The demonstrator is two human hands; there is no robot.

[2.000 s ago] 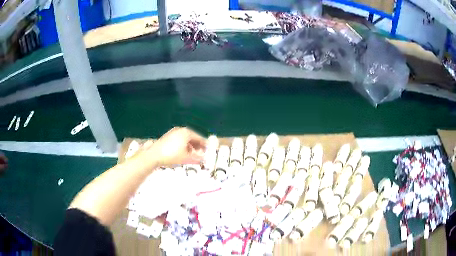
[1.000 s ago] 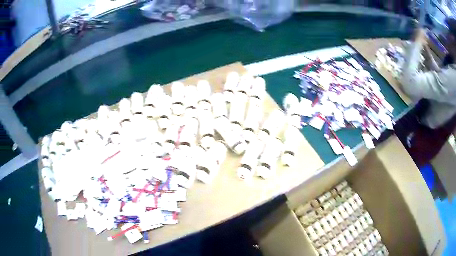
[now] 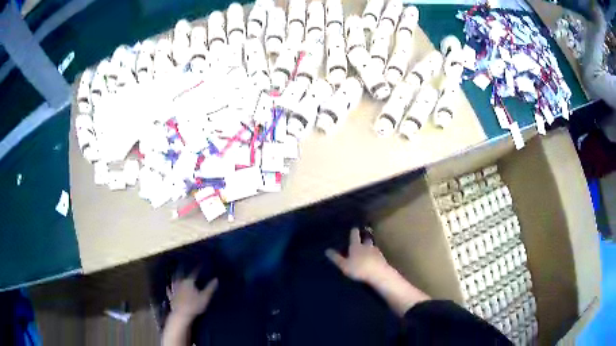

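My left hand [image 3: 189,297] and my right hand [image 3: 363,258] are low in front of my dark clothing, below the bench edge. Their fingers are apart and I see nothing held, though the fingertips blur into the dark. Cream plastic housings [image 3: 336,57] lie in close rows on the brown cardboard sheet [image 3: 338,159]. A bright heap of white square pieces [image 3: 236,182] with red and blue wires lies at the sheet's front left, covering part of the rows. Neither hand touches the housings or the heap.
A second wired pile [image 3: 517,67] lies right of the sheet. An open carton [image 3: 557,196] at lower right holds housings [image 3: 483,223] in rows. Another brown carton [image 3: 101,307] is at lower left. A metal post [image 3: 34,54] stands upper left. Another person's arm [image 3: 598,54] shows at upper right.
The view has swung right and down, bringing in the stocked carton. My left hand, over the housings two seconds ago, is now low by my body. My right hand has come into view.
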